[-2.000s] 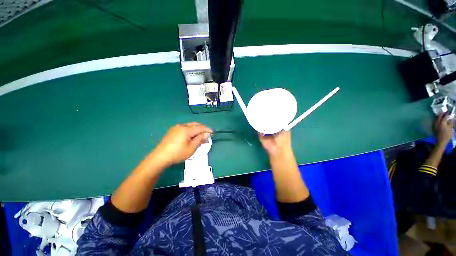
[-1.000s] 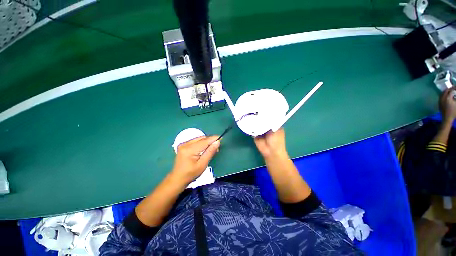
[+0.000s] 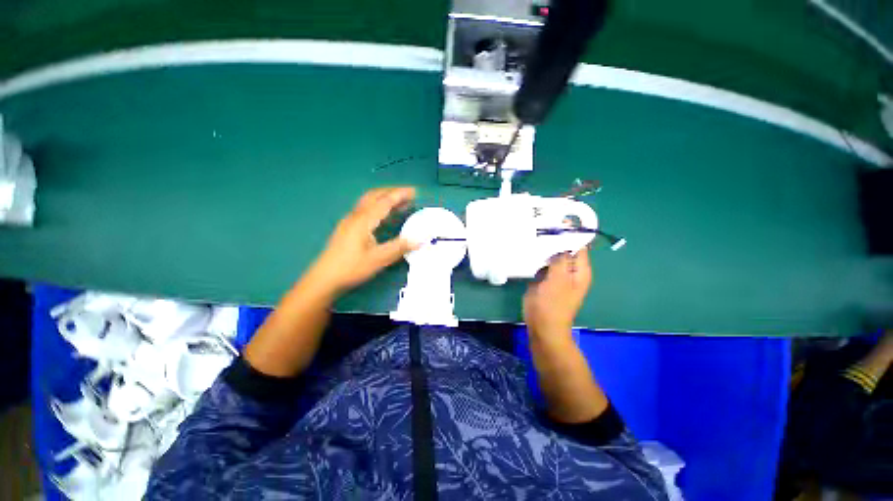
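The white bracket (image 3: 428, 284) stands at the table's front edge, round top up and flared foot at the edge. My left hand (image 3: 367, 245) is at the left of its round top, thumb at the rim, fingers apart and curved. My right hand (image 3: 560, 294) holds the white camera body (image 3: 501, 238) from below, just right of the bracket. A black cable (image 3: 450, 240) runs from the body to the bracket's round top. Another black lead with a small white plug (image 3: 617, 243) sticks out to the right. Thin coloured wires show behind the body.
The screw feeder (image 3: 490, 98) stands behind the camera body, with the black electric screwdriver (image 3: 560, 64) hanging over it. A blue tote of white parts (image 3: 147, 372) is at lower left, another blue tote (image 3: 725, 391) at lower right. A white assembly (image 3: 15, 186) is at far left. Another person's sleeve shows at right.
The view has shifted. The camera body has been turned over and brought beside the bracket, its wires now showing. My left hand no longer grips the cable, which now reaches the bracket top.
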